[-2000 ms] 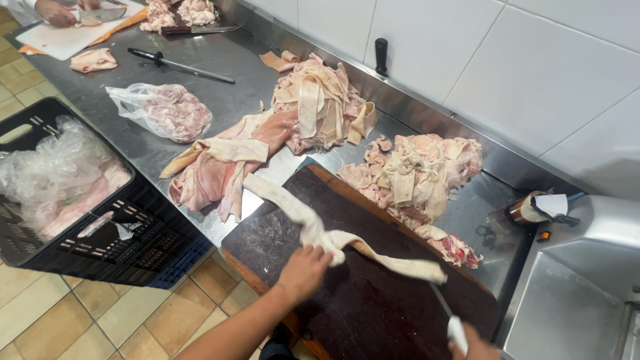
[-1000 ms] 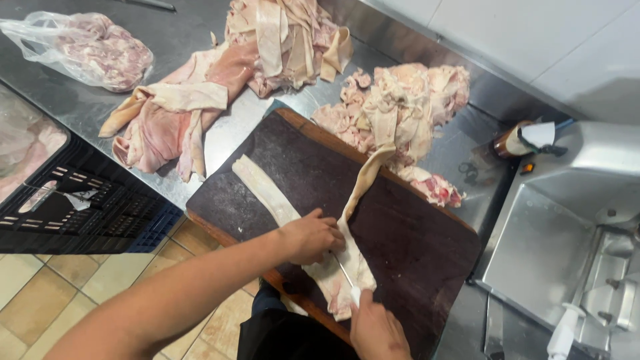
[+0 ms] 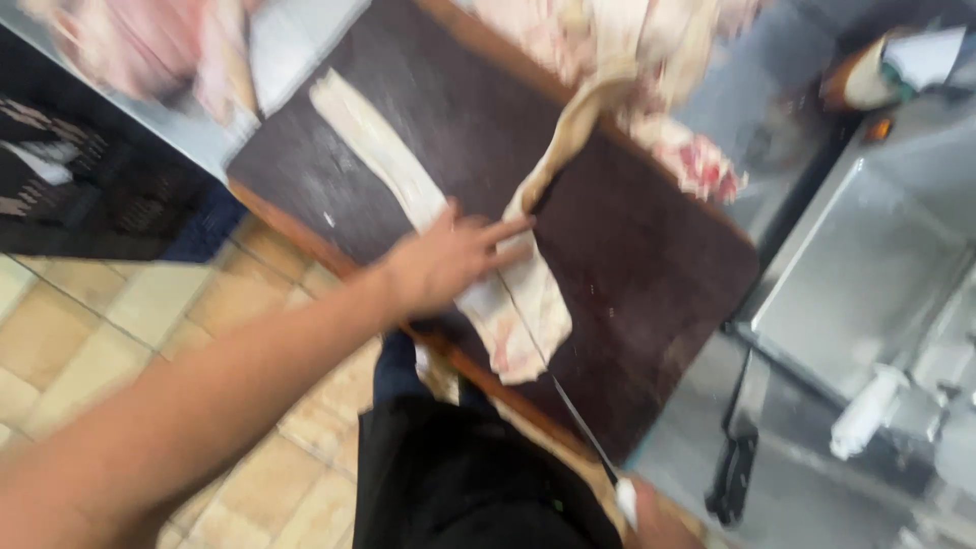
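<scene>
A long strip of pale animal skin (image 3: 530, 328) lies on the dark cutting board (image 3: 648, 267), with two arms spreading toward the board's far side. My left hand (image 3: 461, 255) presses on it where the arms meet, fingers spread. In my right hand (image 3: 652, 515), at the bottom edge and partly cut off by the frame, is the white handle of a knife (image 3: 583, 419). The blade's tip end is at the near edge of the skin, where a cut line runs up toward my left hand.
Piles of skin and trimmings (image 3: 663, 46) lie beyond the board, and more meat (image 3: 152, 46) is at upper left. On the right are a steel sink (image 3: 877, 244), a black-handled knife (image 3: 732, 476) and a container (image 3: 862, 76). A black crate (image 3: 99, 175) stands at left.
Two seconds ago the knife was at the strip's right end; now it is at the wide near part. That right end has swung to the board's far edge. The view has moved closer.
</scene>
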